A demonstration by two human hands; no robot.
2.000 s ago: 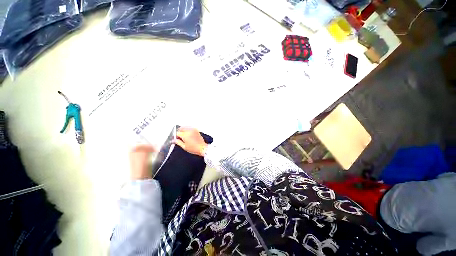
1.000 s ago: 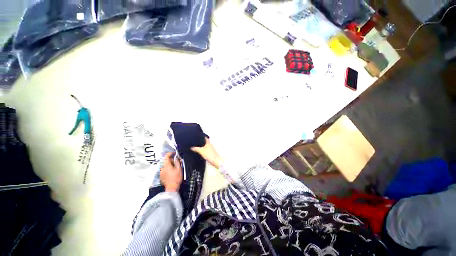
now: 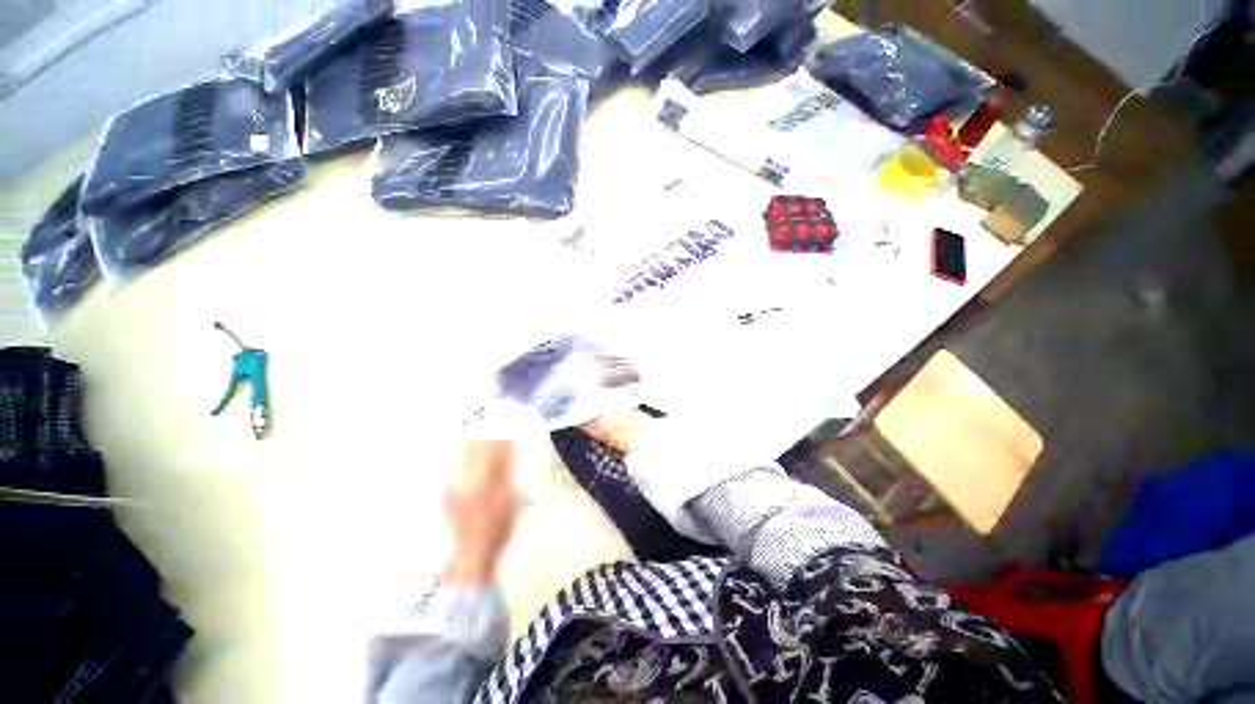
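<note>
The dark garment [image 3: 626, 498] lies at the table's near edge, in front of my apron. Its far end shows through a clear printed poly bag [image 3: 562, 378], which is partly drawn over it. My right hand [image 3: 608, 432] grips the garment at the bag's mouth, partly covered by the clear film. My left hand [image 3: 482, 498] is blurred, just left of the garment; whether it holds the bag's edge cannot be told.
Bagged garments [image 3: 475, 151] lie along the far side. A teal air gun [image 3: 249, 389] is on the left, near a dark garment pile [image 3: 69, 591]. A red-and-black checked item [image 3: 801, 224], phone [image 3: 950, 256] and yellow tape [image 3: 906, 173] lie right. A stool [image 3: 959, 437] stands beyond the edge.
The clear bag now covers the garment's far end. My right hand has moved right and slightly nearer me with the garment. The view has shifted, showing more bagged garments at the far side.
</note>
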